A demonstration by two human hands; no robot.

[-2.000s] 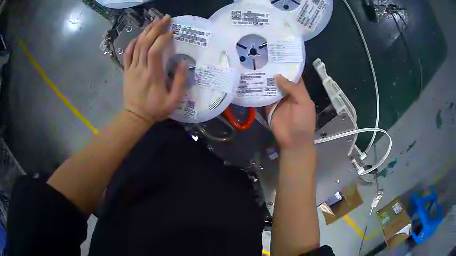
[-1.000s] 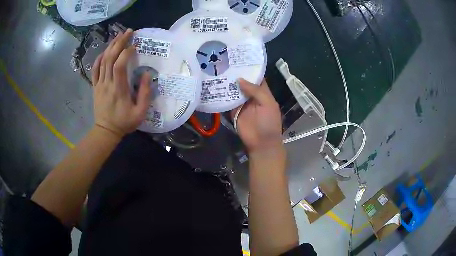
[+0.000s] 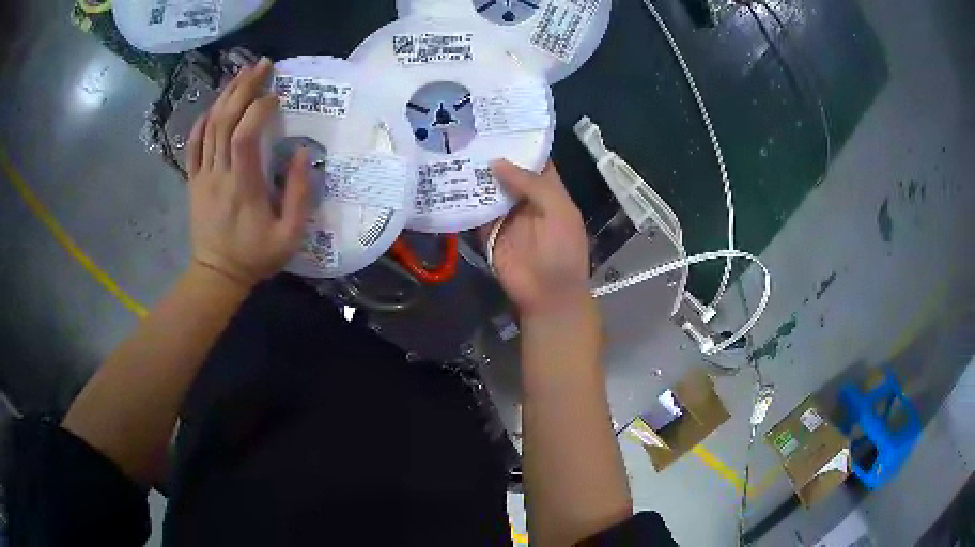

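My left hand (image 3: 244, 176) lies over the left part of a white labelled component reel (image 3: 358, 203), its fingers along the left edge and its thumb over the hub. My right hand (image 3: 540, 240) holds a larger white reel (image 3: 524, 134) at its lower right edge, thumb on top and the other fingers hidden beneath. The two reels overlap side by side. A third white reel (image 3: 567, 32) shows behind them at the top. Orange-red scissor handles (image 3: 430, 260) stick out below the reels.
Another reel (image 3: 176, 24) is at the top left. A white-ended feeder (image 3: 631, 190) and looping carrier tape (image 3: 748, 260) lie to the right. Open cardboard boxes (image 3: 684, 425) (image 3: 804, 443) and a blue stool (image 3: 885, 425) stand on the floor at lower right.
The whole view has shifted, so the hands, reels and table appear further left. My hands keep the same hold on the two reels.
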